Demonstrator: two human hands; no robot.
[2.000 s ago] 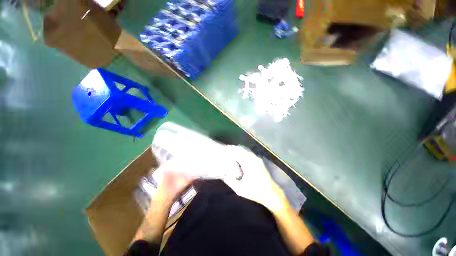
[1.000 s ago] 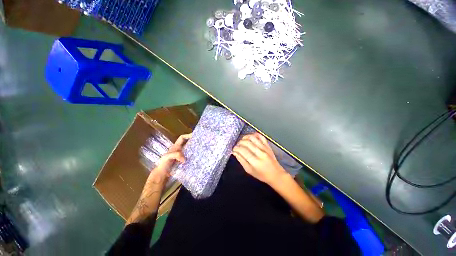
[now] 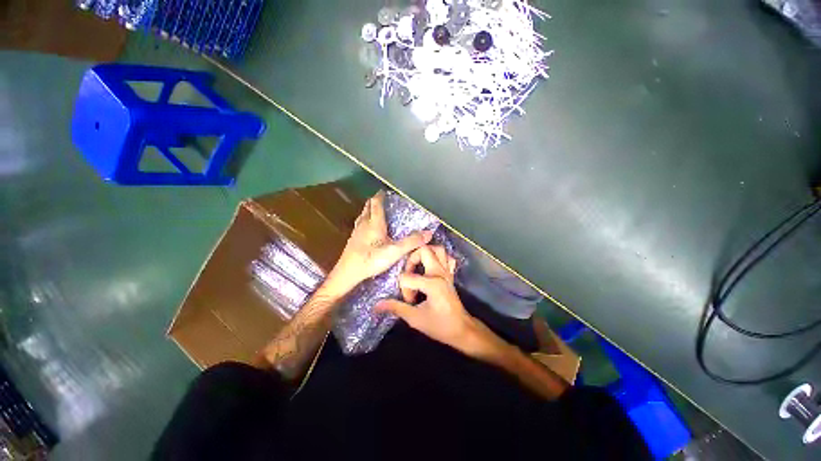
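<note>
A silvery wrapped bundle (image 3: 362,322) lies on my lap at the bench edge, tilted, partly hidden under both hands. My left hand (image 3: 369,248) lies over its upper left part, fingers spread. My right hand (image 3: 432,293) is on its right side, fingers bent, with the fingertips close to my left thumb. Whether the fingers pinch the wrap is not clear. The open packing carton (image 3: 216,311) stands at the left of my legs, with several silvery bundles (image 3: 286,275) inside.
A loose pile of white-leaded parts (image 3: 468,76) lies on the green bench (image 3: 621,207). A stack of blue PCB panels (image 3: 212,22) is at the far left edge. A blue stool (image 3: 112,126) stands on the floor. Black cables (image 3: 711,315) and a small reel (image 3: 799,414) are at the right.
My left hand has moved from the bundle's left side onto its top. My right hand has moved left over the bundle, and the two hands are now close together.
</note>
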